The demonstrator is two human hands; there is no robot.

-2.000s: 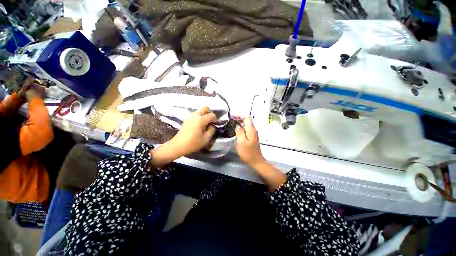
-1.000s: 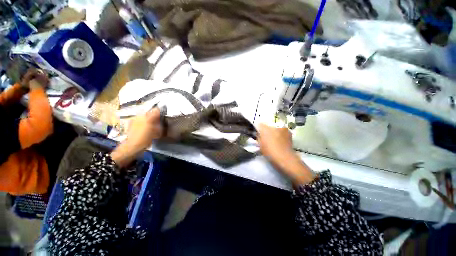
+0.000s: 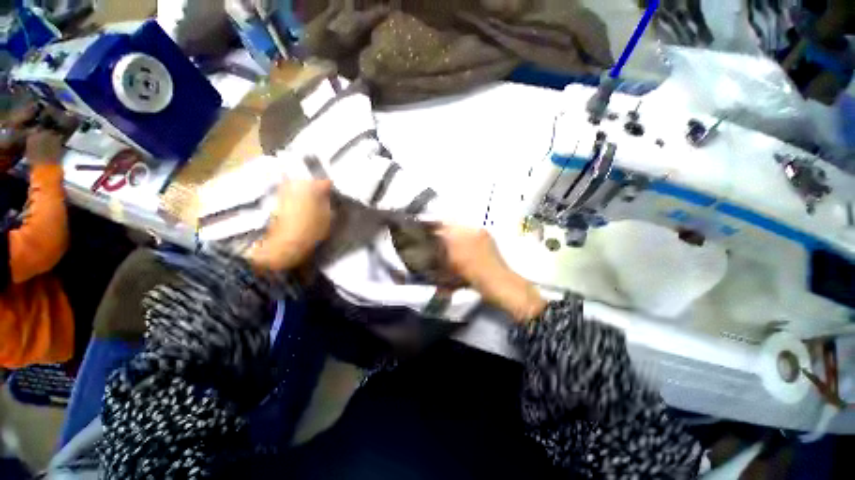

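A garment piece (image 3: 352, 141) of white lining with narrow brown bands and brown fabric lies at the table's front edge, left of the sewing machine. My left hand (image 3: 298, 225), blurred, grips its brown part. My right hand (image 3: 476, 265), also blurred, grips the brown fabric a little to the right. Brown cloth stretches between the hands, and a white part hangs at the table edge below them. The fingertips are hard to make out. The white sewing machine head (image 3: 656, 178) stands right of my right hand, its needle area apart from the cloth.
A dark blue box-like machine (image 3: 141, 86) and red-handled scissors (image 3: 120, 172) are at the left. A brown fabric pile (image 3: 441, 47) lies behind. A white tape roll (image 3: 786, 367) is at the right end. A person in orange sleeves (image 3: 39, 225) is at far left.
The garment piece has been spread, turned and shifted, with more banded white lining showing at left. My hands moved apart, then somewhat closer together. The view has shifted slightly.
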